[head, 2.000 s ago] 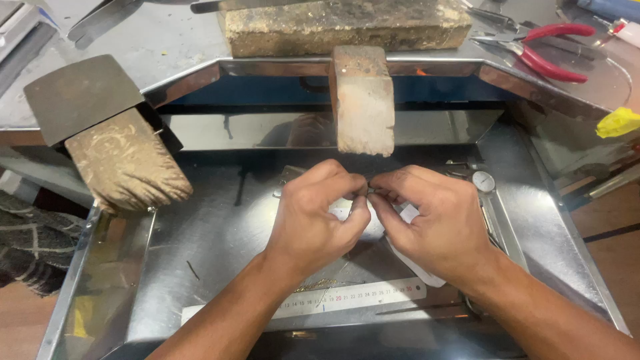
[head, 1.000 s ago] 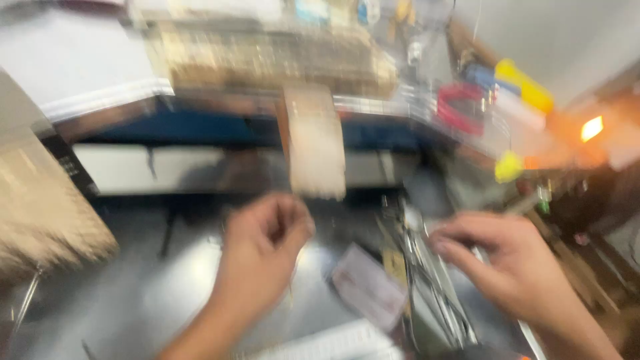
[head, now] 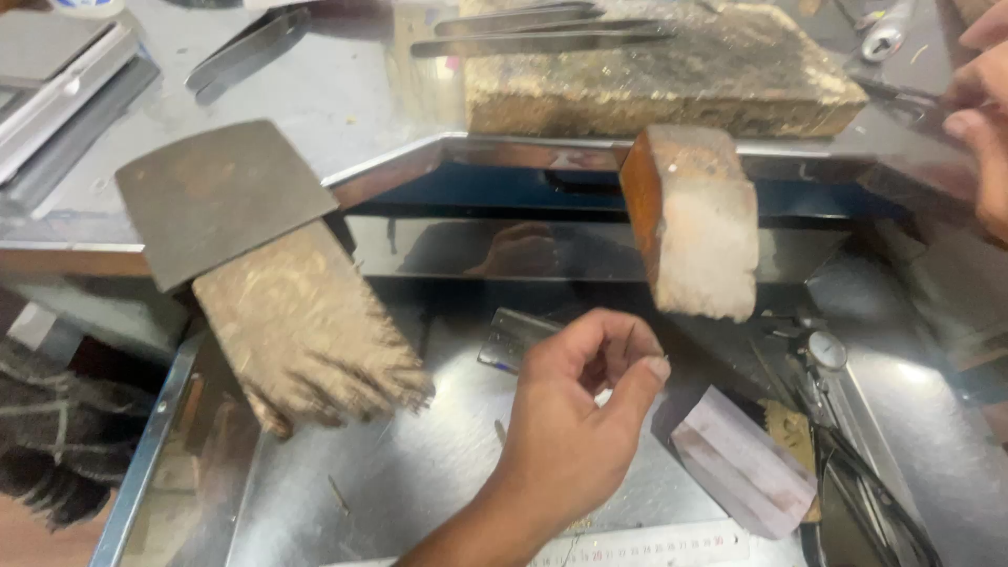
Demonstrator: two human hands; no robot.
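Note:
My left hand (head: 587, 402) is over the metal drawer tray, thumb and index fingertip pinched together on something too small to make out. Just above and to its right, a worn wooden bench pin (head: 705, 244) juts from the bench edge. At the upper right edge of the view my right hand (head: 984, 118) is partly cut off, over the benchtop near a dark-tipped tool; whether it holds anything cannot be told. A folded piece of pale paper (head: 744, 465) lies right of my left hand, beside a dial caliper (head: 827, 350). Below is a steel ruler (head: 650, 547).
A scorched soldering block (head: 669, 114) with tweezers (head: 543, 35) on it stands at the back. A larger, saw-cut bench pin (head: 307, 331) under a metal plate (head: 224, 193) projects at left. Farther left are more tweezers (head: 248, 51) and a scale-like device (head: 63, 102).
Two seconds ago both hands met below the bench pin. They have parted, and my right hand has moved to the upper right, above the benchtop. The red-handled pliers are out of sight.

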